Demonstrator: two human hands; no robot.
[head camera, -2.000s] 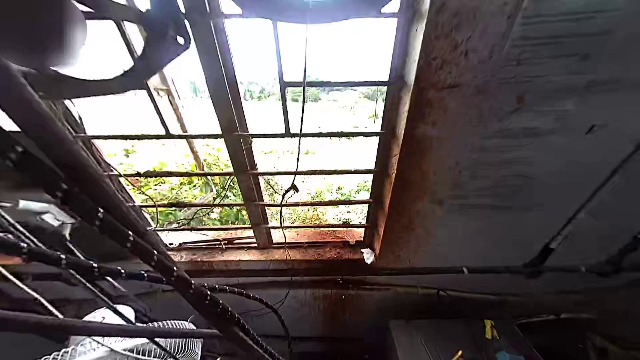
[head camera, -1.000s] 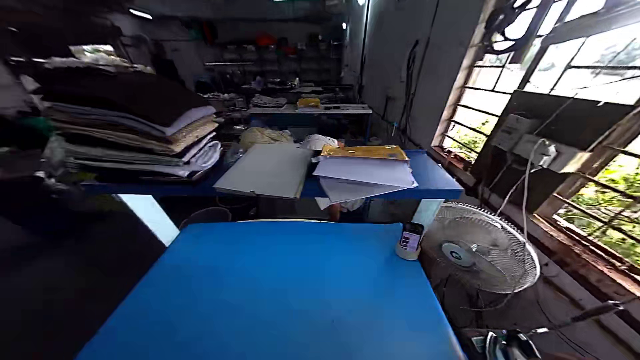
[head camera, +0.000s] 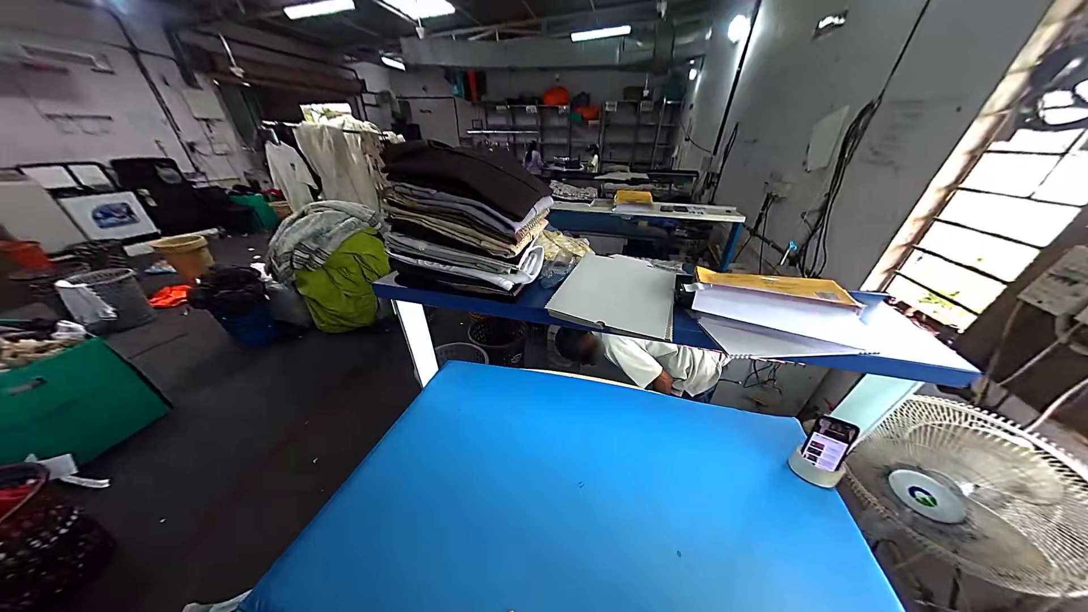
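Observation:
Neither my left hand nor my right hand is in view. A table with a blue cover (head camera: 578, 501) fills the lower middle of the head view. At its right corner a smartphone (head camera: 829, 444) with a lit screen leans in a roll of pale tape (head camera: 816, 467). Behind stands a blue shelf (head camera: 918, 361) bearing a stack of folded garments (head camera: 467, 217), a grey folder (head camera: 616, 293) and a pile of papers (head camera: 765, 319) with a yellow envelope (head camera: 778, 287) on top.
A pedestal fan (head camera: 935, 497) stands close by the table's right side. Beyond the shelf a person (head camera: 659, 361) bends low. On the left are a green fabric bin (head camera: 76, 408), a blue bucket (head camera: 246, 319) and a green cloth bundle (head camera: 344, 280).
The view has swung from the barred window down to the table and then left. The garment stack, at the left edge one second ago, now stands near the middle.

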